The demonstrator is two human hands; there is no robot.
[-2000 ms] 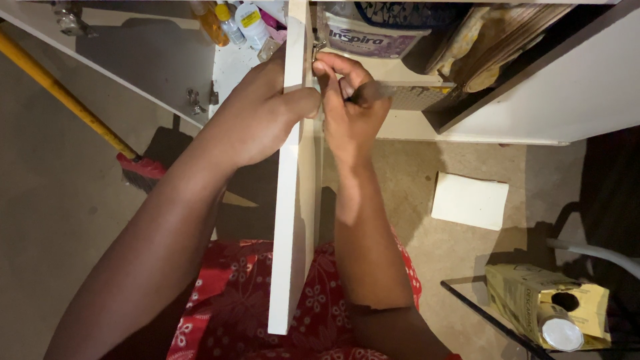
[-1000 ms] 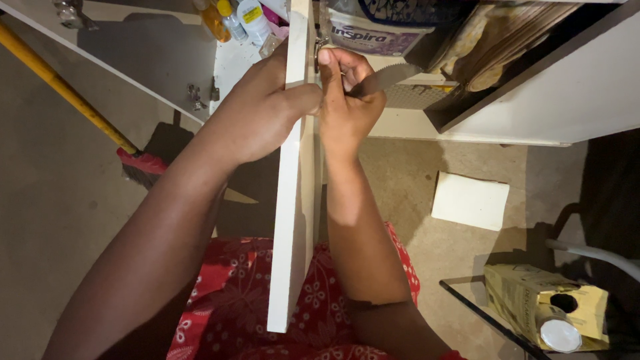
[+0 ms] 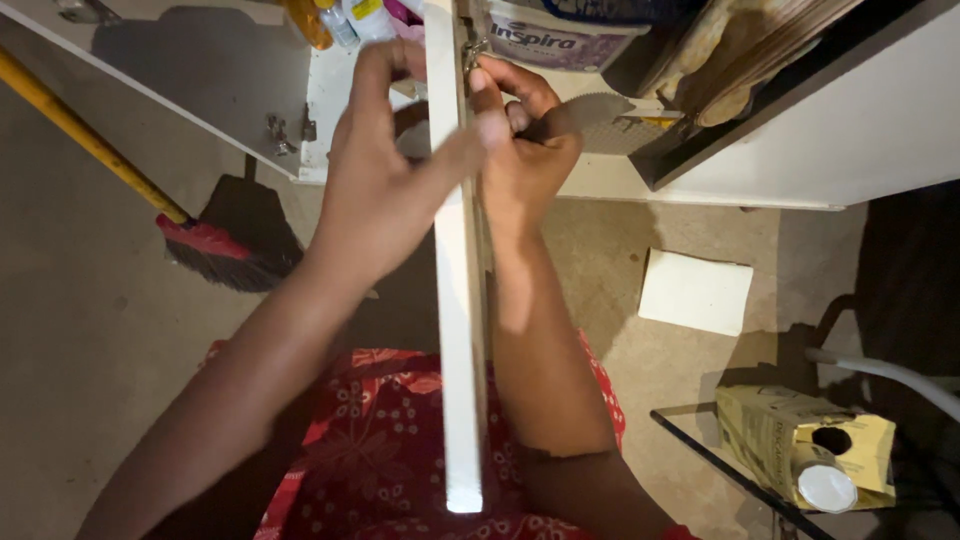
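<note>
A white cabinet door (image 3: 459, 300) stands edge-on in the middle of the head view, swung out toward me. My left hand (image 3: 397, 150) is blurred at the door's left side, its fingers apart and its thumb reaching across the edge toward my right hand. On the door's right side, my right hand (image 3: 529, 127) grips a knife with a serrated blade (image 3: 596, 111); the handle is mostly hidden in the palm. The thumb and index finger of that hand touch a metal hinge (image 3: 472, 56) near the top of the door.
Bottles (image 3: 337, 26) and a labelled plastic tub (image 3: 566, 37) stand inside the cabinet. A second door (image 3: 202, 67) with a hinge hangs at upper left. A broom (image 3: 202, 236), a white panel (image 3: 696, 291) and a yellow carton (image 3: 795, 435) lie or stand on the floor.
My left hand has loosened from the door's edge, and its fingers have spread. My right hand stays by the hinge with the knife in it. The door's lower end appears farther right.
</note>
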